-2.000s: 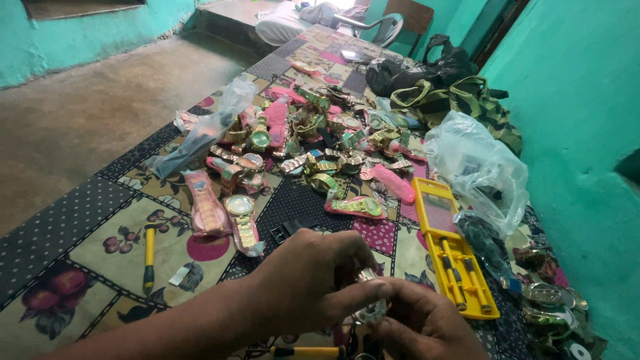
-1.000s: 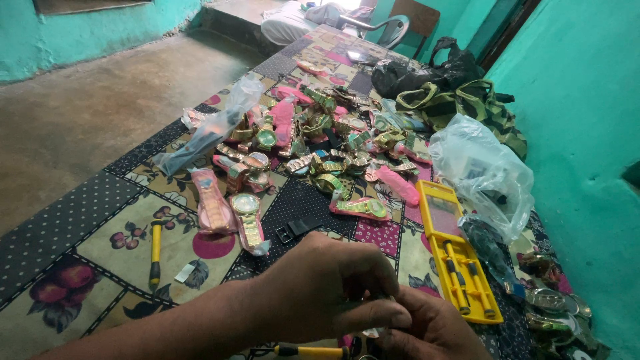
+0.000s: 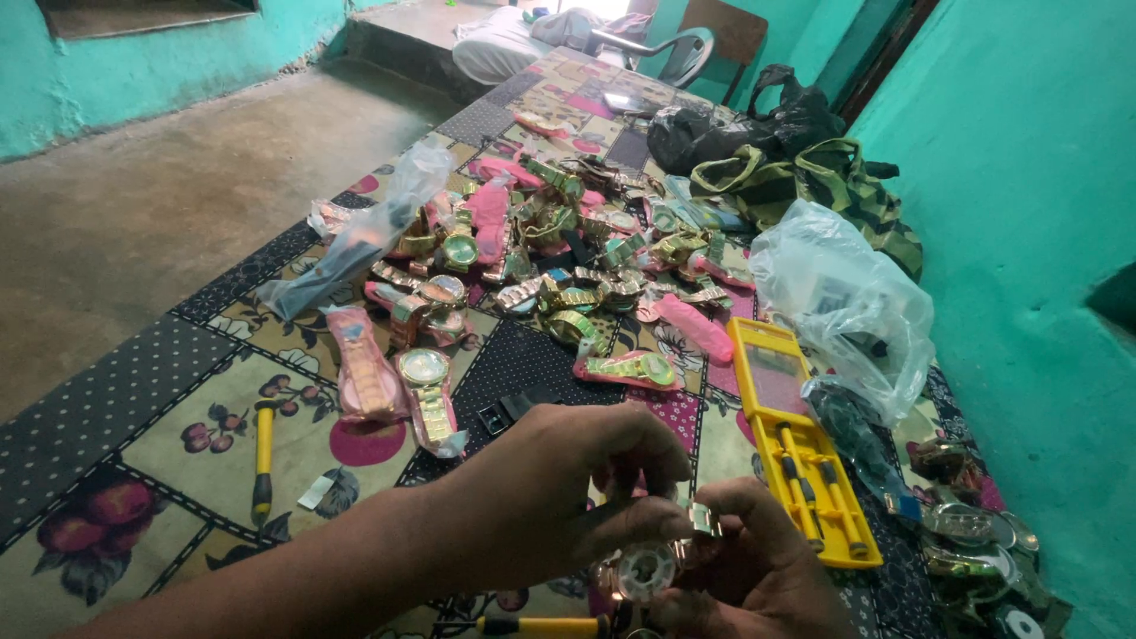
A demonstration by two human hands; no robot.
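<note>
A metal wristwatch is held low in the middle of the head view, its round pale face or back showing. My right hand grips it from the right. My left hand reaches over it from the left, thumb at the watch and fingers curled above; whether it pinches a small part cannot be told. Below my hands lies a yellow-handled screwdriver. Another yellow and black screwdriver rests to the left, beside a small pale rectangular piece. An open yellow screwdriver case with several screwdrivers stands to the right.
A heap of metal watches, some in pink wrapping, covers the middle of the cloth-covered table. Clear plastic bags, a black bag and a camouflage bag lie at the right. More watch parts are near the wall.
My left hand's fingers have shifted over the watch, and more of its round face or back shows now than one second ago. My right hand has kept its hold.
</note>
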